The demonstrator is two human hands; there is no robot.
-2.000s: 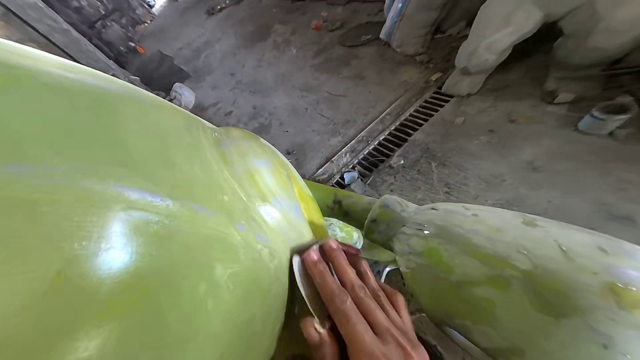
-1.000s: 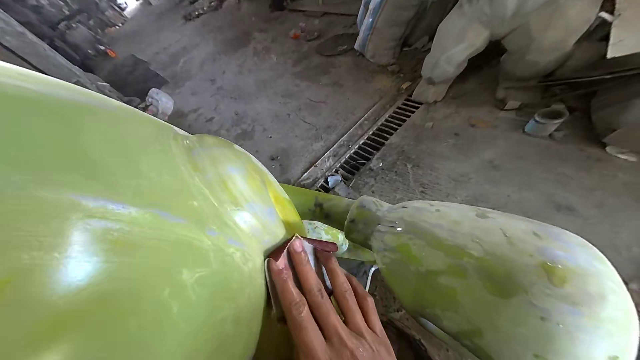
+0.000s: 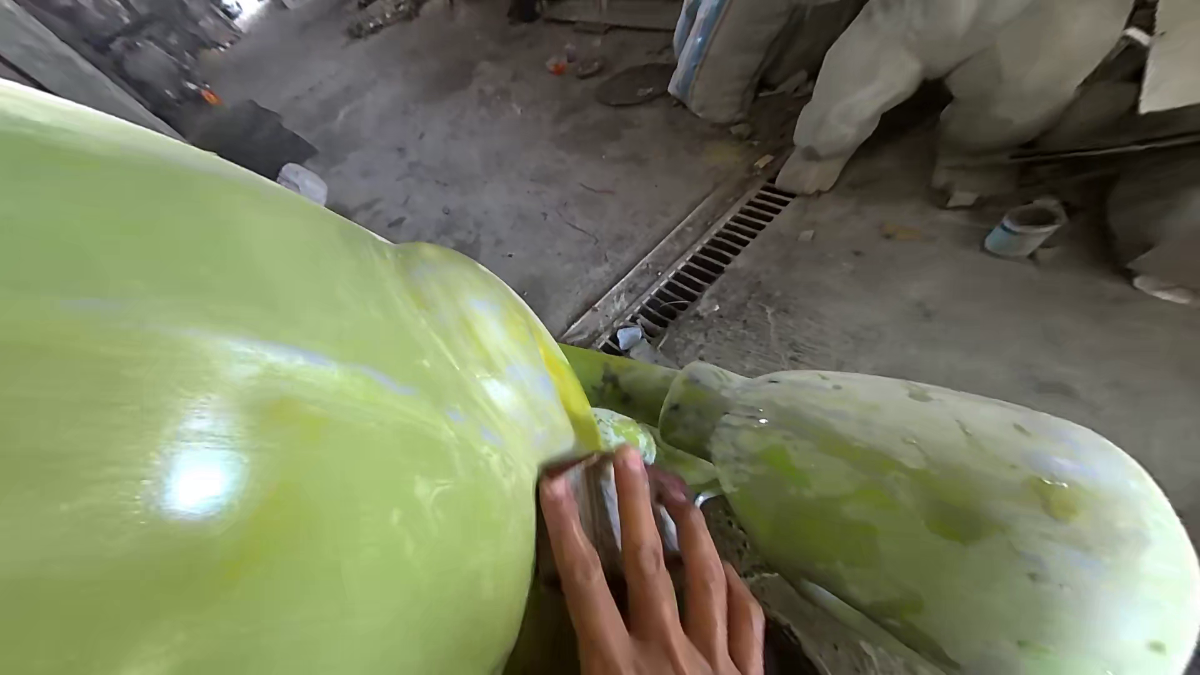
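My right hand (image 3: 647, 591) presses a folded sheet of what looks like sandpaper (image 3: 595, 502) into the edge of a large, glossy light-green moulded form (image 3: 309, 450), with its fingers spread over the sheet. Beside the fingertips, the form's rounded rim (image 3: 487, 347) carries yellow and pale worn patches. To the right lies a smaller, blotchy green and whitish rounded form (image 3: 919, 497) with a narrow neck. A small mottled green piece (image 3: 623, 433) shows between the two forms. The thumb is hidden, and my left hand is out of the picture.
A metal drain grate (image 3: 708, 267) crosses the concrete floor (image 3: 450, 178) beyond the forms. A large pale figure with legs (image 3: 862, 94) stands at upper right, near a small can (image 3: 1025, 228). A filled sack (image 3: 731, 56) stands at the back.
My right hand stays at the edge of the large green form with the sheet; its fingers are shifted and spread wider than two seconds ago. The sheet's visible shape has changed.
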